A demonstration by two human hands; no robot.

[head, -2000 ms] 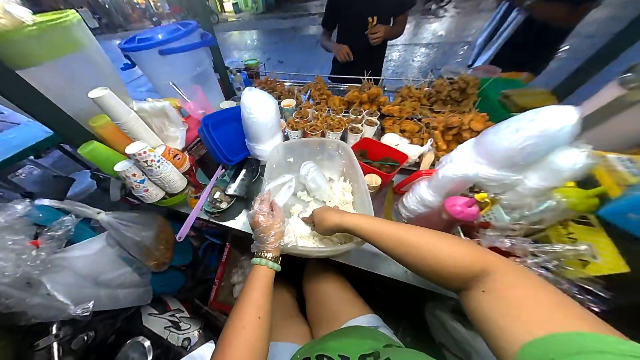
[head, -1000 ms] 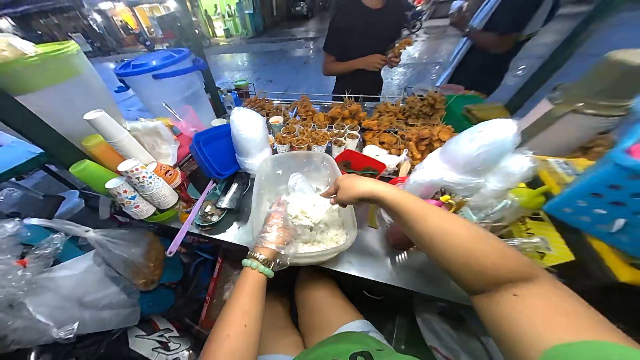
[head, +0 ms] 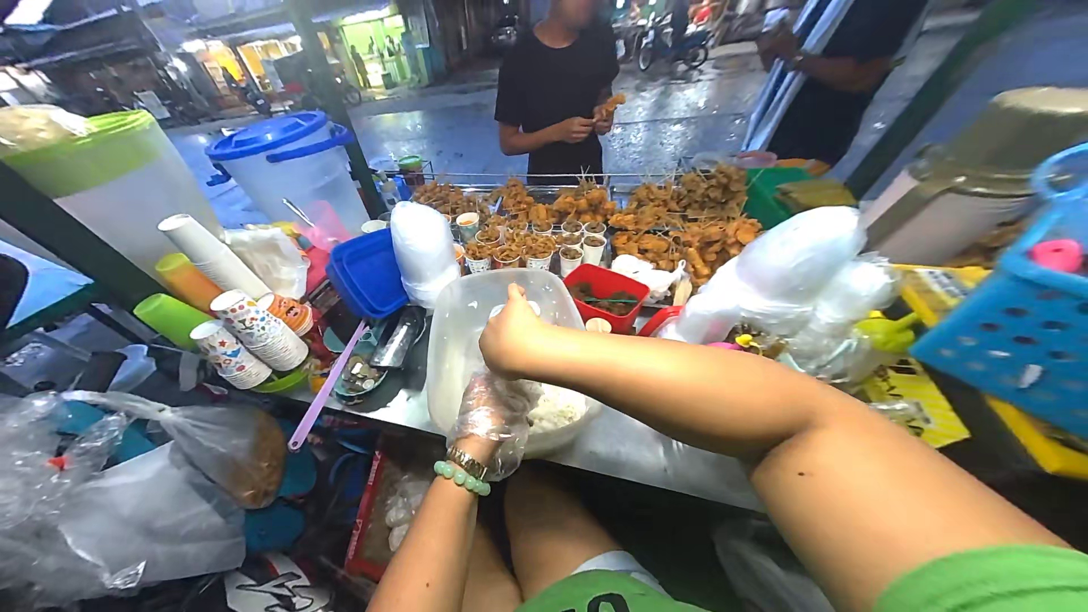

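A translucent plastic tub (head: 450,357) holding white rice (head: 557,408) stands on the metal counter in front of me. My left hand (head: 493,412), in a clear plastic glove, is inside the tub at its near left, beside the rice; its fingers are partly hidden. Bare and closed, my right hand (head: 512,333) is raised over the tub just above the left one. Something clear or pale shows behind its fingers, too hidden to name. A beaded bracelet (head: 461,478) and a watch circle my left wrist.
Behind the tub are paper cups of fried food (head: 538,248), skewered fried pieces (head: 680,234) and a red container (head: 605,297). Stacked cups (head: 259,327), a blue basin (head: 364,272) and a purple-handled ladle (head: 327,387) lie left. Bagged items (head: 790,263) and a blue basket (head: 1011,323) stand right. A person (head: 557,93) faces the stall.
My right hand has risen from the rice to above the left hand, and the forearm now crosses over the tub. The view has tilted up.
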